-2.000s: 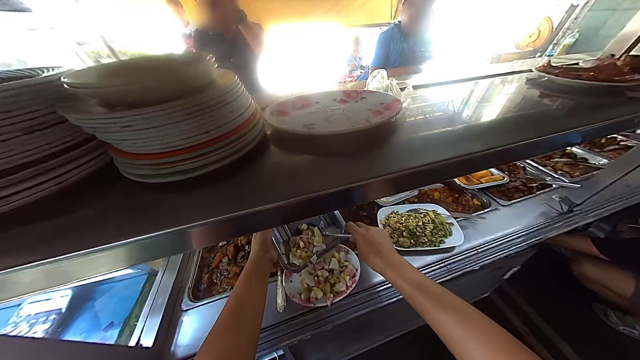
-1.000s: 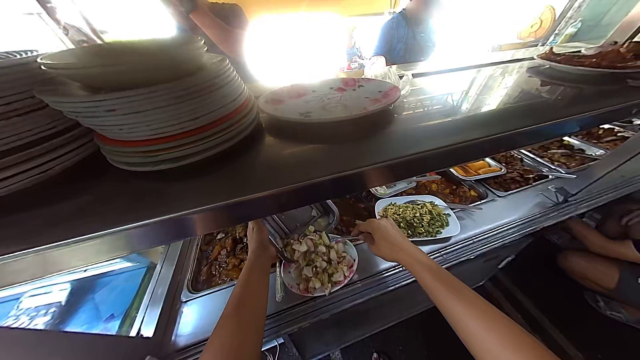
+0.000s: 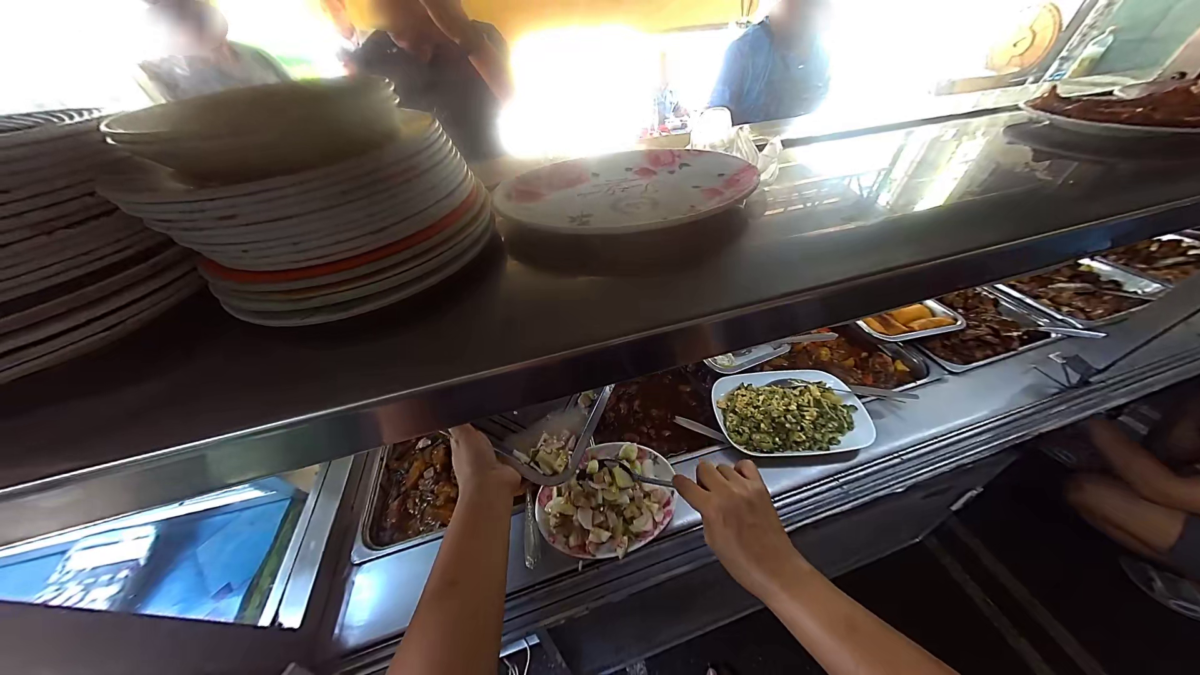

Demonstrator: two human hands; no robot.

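My left hand (image 3: 481, 461) grips the left edge of a metal food tray (image 3: 587, 433), which is tilted over a flower-patterned plate; some chopped food remains in the tray. My right hand (image 3: 729, 502) holds a metal spoon (image 3: 653, 481) by its handle, its bowl in the pile of chopped pale and green vegetables (image 3: 605, 511) on that plate (image 3: 668, 466). The plate rests at the counter's front edge. Right of it is a white square dish (image 3: 867, 433) of chopped green food. Part of the tray is hidden under the shelf.
A steel shelf (image 3: 394, 375) crosses above my hands, bearing stacked plates (image 3: 347, 216) and a floral oval plate (image 3: 626, 192). Food trays (image 3: 980, 328) line the counter to the right; another tray (image 3: 403, 492) is at left. People stand beyond the shelf, and a person's legs (image 3: 1125, 478) are at right.
The tray in my left hand has tipped more over the plate since the earliest frame, and the plate's heap is larger. A further person has come into view at the upper left.
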